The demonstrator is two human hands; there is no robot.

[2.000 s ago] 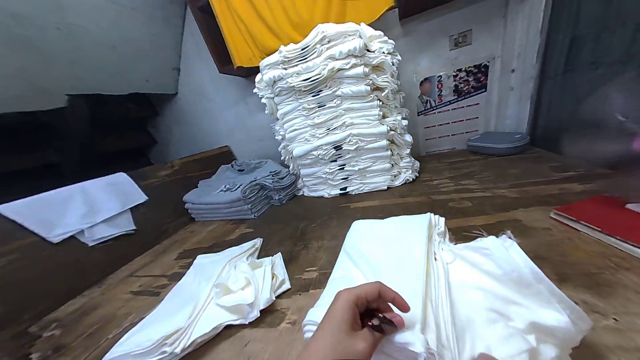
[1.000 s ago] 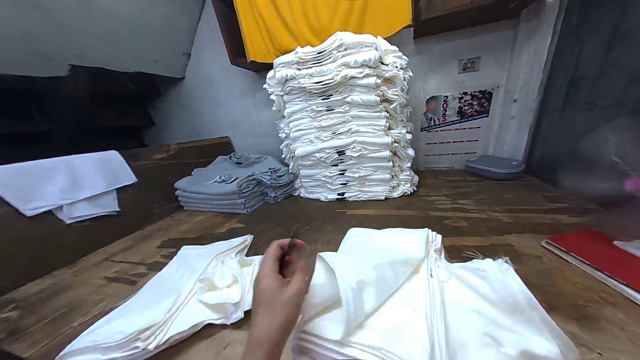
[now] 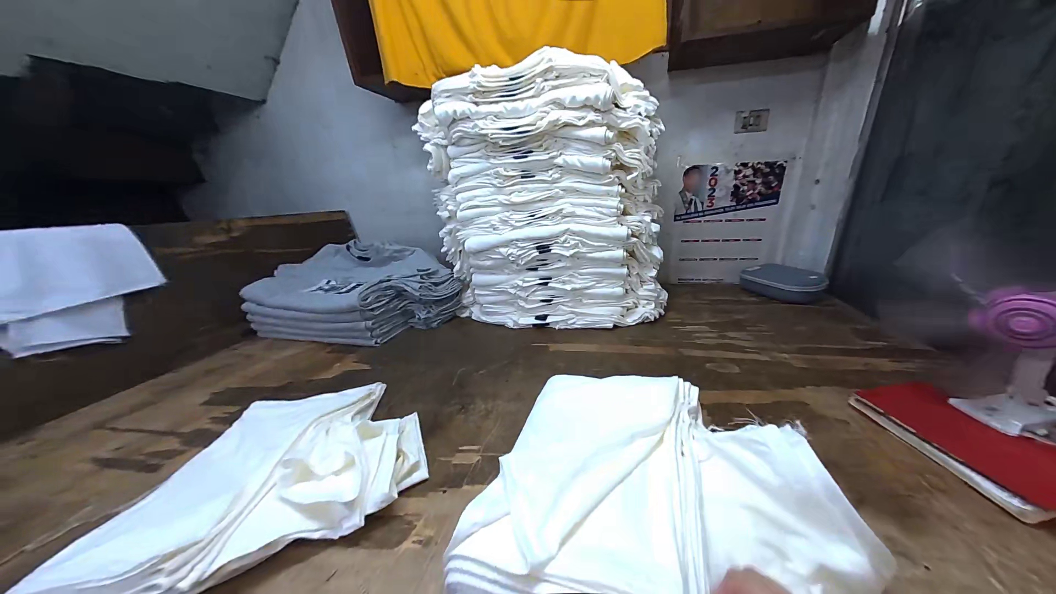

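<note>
Only a blurred bit of my right hand (image 3: pixel 749 581) shows at the bottom edge, at the white fabric right of centre; whether its fingers grip is hidden. My left hand is out of view. Before me lies a folded stack of white cloth pieces (image 3: pixel 610 495), its top layer turned over at the left in a loose flap. More white cloth (image 3: pixel 784 495) with a frayed upper edge extends on its right side. Apart from these, another bundle of folded white cloth (image 3: pixel 272 470) lies crumpled at the left front.
A tall pile of folded white garments (image 3: pixel 544 206) stands at the back, beside folded grey shirts (image 3: pixel 330 289). White cloth (image 3: pixel 74 272) hangs over the left ledge. A grey case (image 3: pixel 784 282), a red folder (image 3: pixel 949 437) and a pink fan (image 3: pixel 1021 322) are at the right.
My left hand, over the white cloth and then between the two bundles in the earlier frames, has left the view. The top layer of the right stack now has a folded-over flap.
</note>
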